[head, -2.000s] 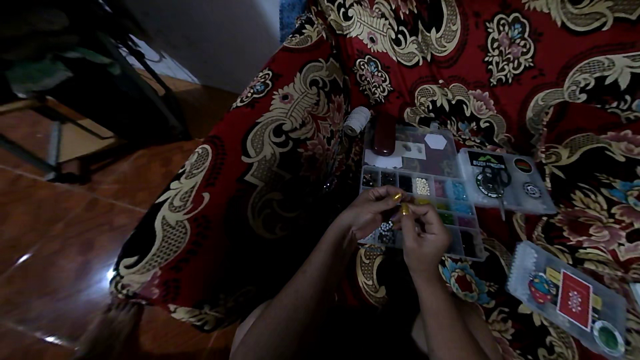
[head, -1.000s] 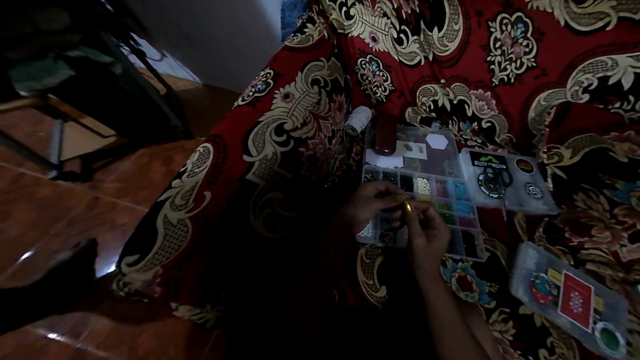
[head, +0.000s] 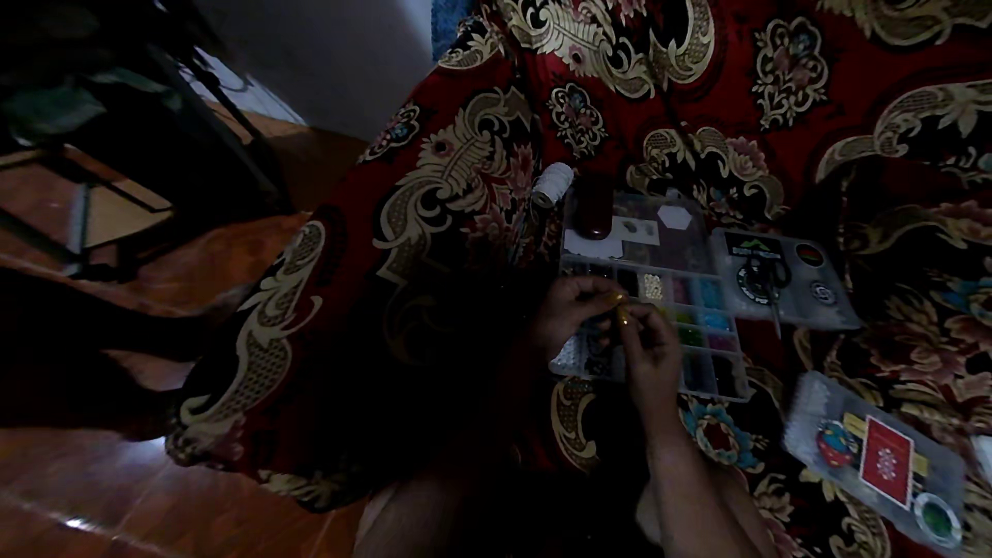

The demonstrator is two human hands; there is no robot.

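My left hand [head: 572, 310] and my right hand [head: 649, 341] meet at the fingertips over an open plastic compartment box [head: 732, 364] of coloured beads. Thumbs and forefingers are pinched close together; whatever lies between them is too small and dark to make out. Pale beads [head: 653, 287] show in a compartment just above my right hand, and green beads [head: 690, 335] to its right. On the box's raised lid [head: 682, 252] rest a dark red case [head: 594, 208] and white paper pieces [head: 676, 218]. A spool of white cord [head: 553, 184] lies beside the lid.
Right of the bead box, scissors [head: 769, 283] lie on a clear case [head: 833, 310] with stickers. Another clear case [head: 798, 430] holding a red card [head: 887, 460] is at lower right. Patterned red fabric [head: 480, 170] covers the seat. A dark leg, seemingly a person's [head: 93, 341], extends in from the left.
The dark leg at the left has come further into view and higher; two seconds ago only a foot showed near the bottom. Shadow now covers my left forearm. My hands remain together over the box.
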